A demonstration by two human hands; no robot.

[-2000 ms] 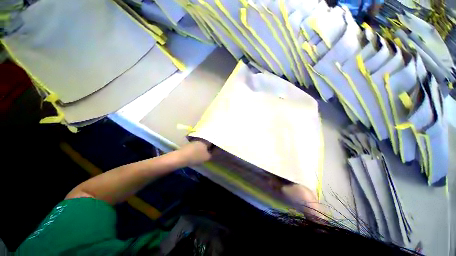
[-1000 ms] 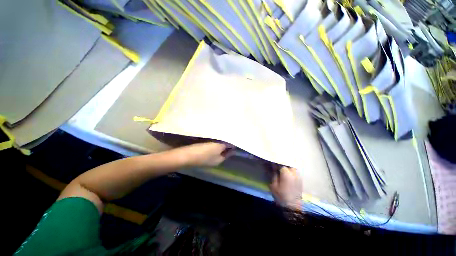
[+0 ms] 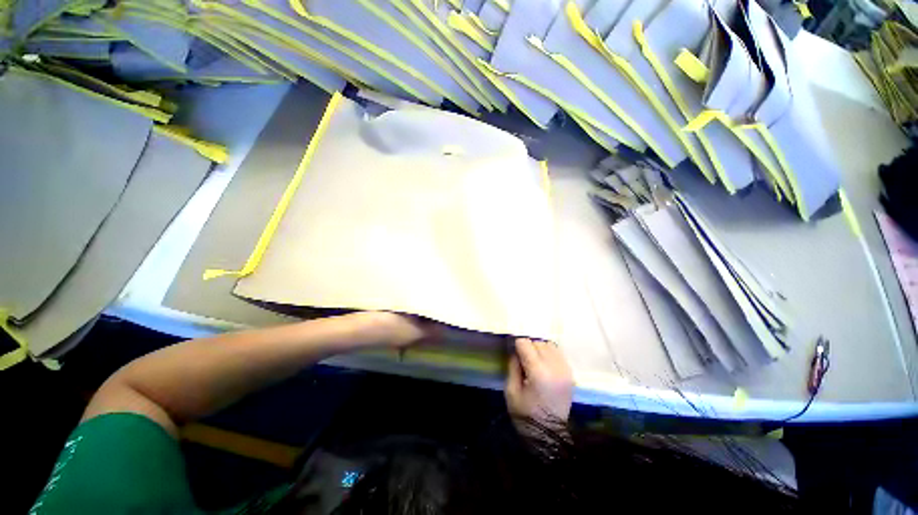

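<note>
A large pale panel (image 3: 403, 221) with a bright yellow line down its left side lies before me, its top edge curled. A loose yellow tail sticks out at its lower left corner. My left hand (image 3: 398, 330) is under the panel's near edge, its fingers mostly hidden. My right hand (image 3: 541, 377) grips the near edge close to the right corner, thumb side up, fingers curled. The panel rests on a grey-beige work mat (image 3: 221, 216).
A fanned row of yellow-edged grey panels (image 3: 644, 91) crosses the back. Grey panels (image 3: 60, 191) lie at the left. Narrow grey strips (image 3: 695, 282) lie right of the work. Small reddish snips (image 3: 818, 367) with a dark cord lie near the right front edge.
The view has shifted, so the table's right side shows more. The panel lies flatter, its near edge lower. My right hand has closed on the near edge; my left hand has gone farther under it.
</note>
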